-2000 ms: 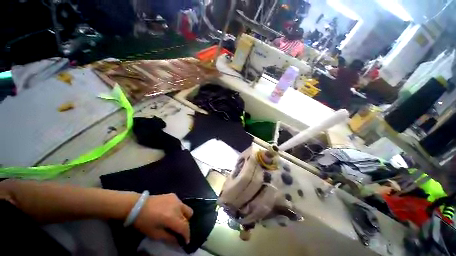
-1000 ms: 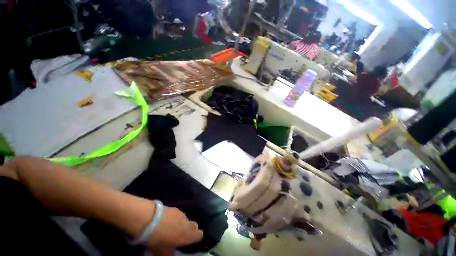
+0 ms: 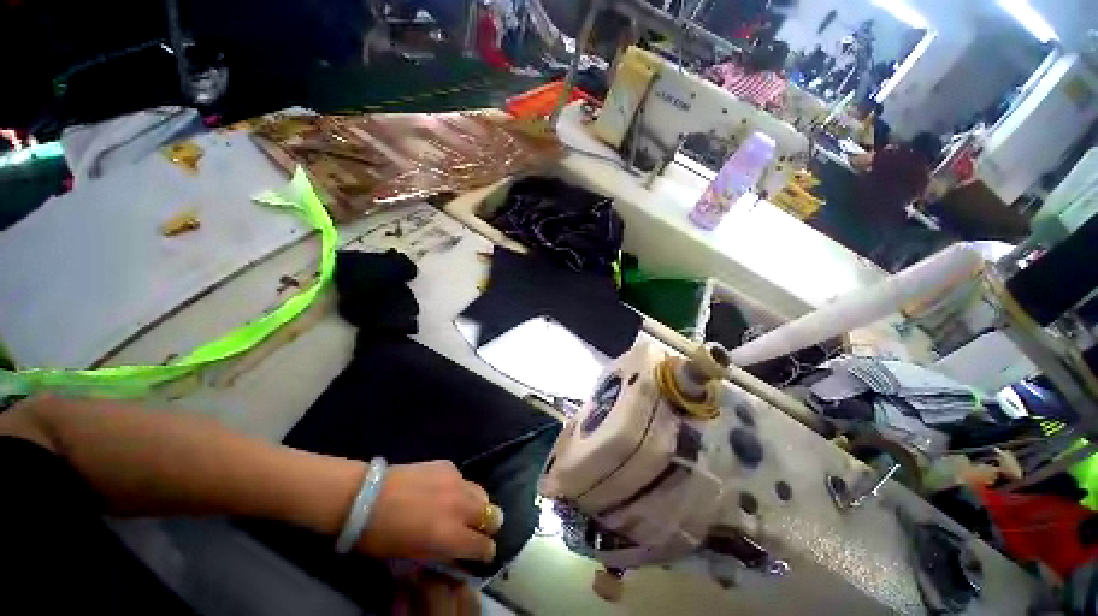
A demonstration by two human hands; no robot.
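Note:
A black garment piece [image 3: 421,403] lies on the machine table, its right edge beside the needle area of the cream-white sewing machine [image 3: 638,451]. My left hand [image 3: 428,511], with a pale bangle and a ring, lies on the cloth left of the machine head, its fingers bent onto the cloth's near edge; the fingertips are partly hidden. Part of my right hand [image 3: 436,594] shows below it, cut off by the bottom edge; its grip cannot be seen. The needle area glows brightly, and the needle itself is not clear.
A neon strip [image 3: 271,319] curves across the table's left. Black cut panels [image 3: 548,295] and a white sheet [image 3: 542,357] lie behind the machine head. A black bundle [image 3: 560,223] lies in the trough. A brown sheet [image 3: 409,157] covers the far edge. A purple-white bottle [image 3: 732,181] stands beyond.
My left hand has moved slightly up, and its fingers are more bent. Part of my right hand has come into view below it. The black cloth lies flatter beside the machine head.

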